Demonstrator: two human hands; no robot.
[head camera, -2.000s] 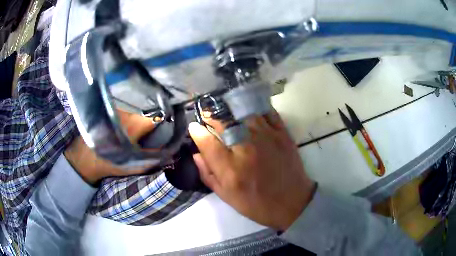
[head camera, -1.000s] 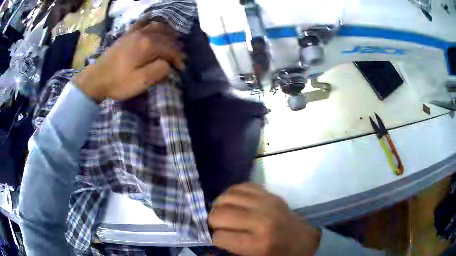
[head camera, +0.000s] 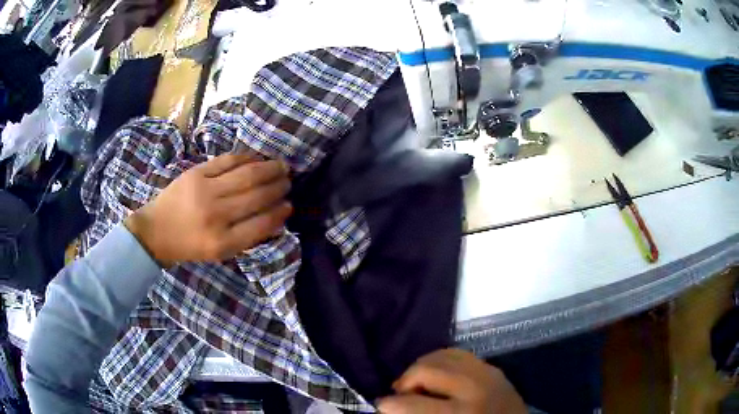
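A plaid garment piece (head camera: 324, 89) with a plain dark fabric panel (head camera: 413, 259) lies spread left of the needle and hangs over the table's front edge. My left hand (head camera: 223, 209) grips the plaid cloth near its middle, where it meets the dark panel. My right hand (head camera: 454, 384), cut off by the bottom edge of the picture, holds the lower corner where plaid and dark cloth meet. The presser foot (head camera: 454, 133) of the white sewing machine is just beyond the dark panel's upper right edge, with no hand at it.
Thread snips (head camera: 634, 220) lie on the table (head camera: 551, 275) at the right. A dark flat rectangle (head camera: 616, 121) lies on the machine bed under the JACK lettering. Grey metal scissors or tweezers (head camera: 717, 163) show at the far right. Dark cloth and brown paper (head camera: 180, 89) are at the upper left.
The cloth has left the needle area and is opened out to the left. Both hands moved off the machine; since the last frame, my right hand has moved down and right, stretching the dark panel.
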